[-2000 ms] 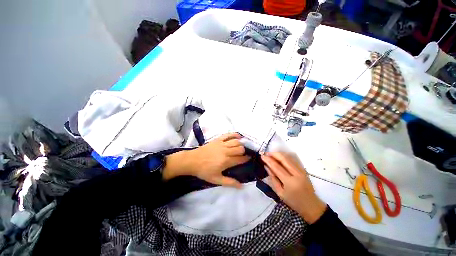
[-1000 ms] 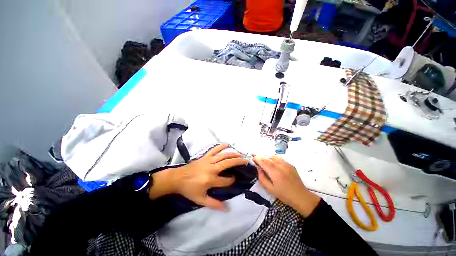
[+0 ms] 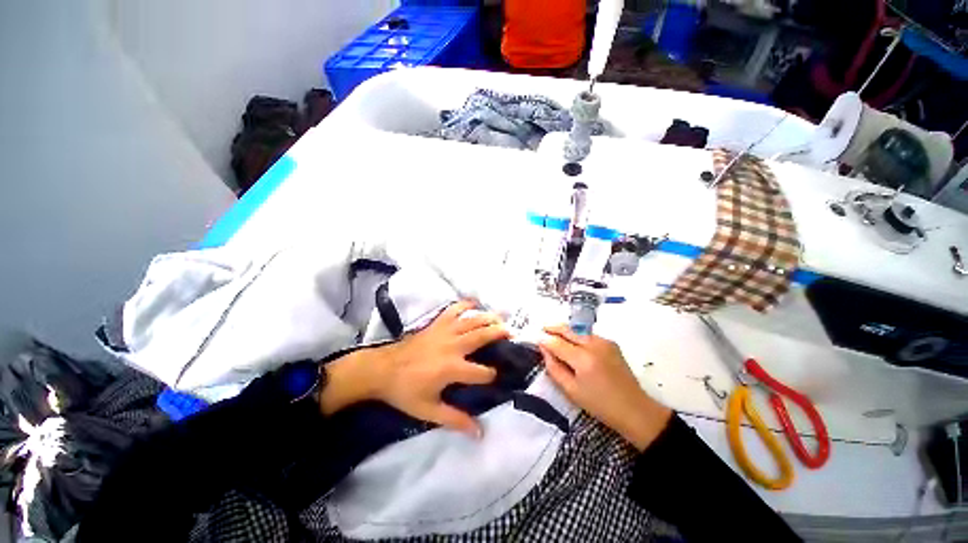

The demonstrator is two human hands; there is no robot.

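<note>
My left hand [image 3: 430, 366] lies spread on the dark lining [image 3: 499, 373], palm down, fingertips at the cloth's edge. My right hand [image 3: 594, 377] rests at the right edge of the cloth, its fingers close to the presser foot [image 3: 554, 284]; whether it pinches the cloth is unclear. The white inner layer [image 3: 446, 483] curves below the hands and more of it spreads out at left. Black-and-white checked fabric [image 3: 594, 467] hangs at the front over the lap. A short dark strap [image 3: 389, 309] lies on the white layer. The needle tip is too small to make out.
Scissors [image 3: 770, 419] with orange-yellow and red handles lie right of my right hand. The machine head [image 3: 658, 191] carries a brown plaid scrap [image 3: 756, 239]. Blue crates [image 3: 398, 48] and a person in orange are behind. Dark fabric heaps [image 3: 74, 414] are at left.
The view has shifted, so the machine appears lower and further left. My left hand's fingers are more spread, and my hands and the dark cloth sit a little closer to the presser foot.
</note>
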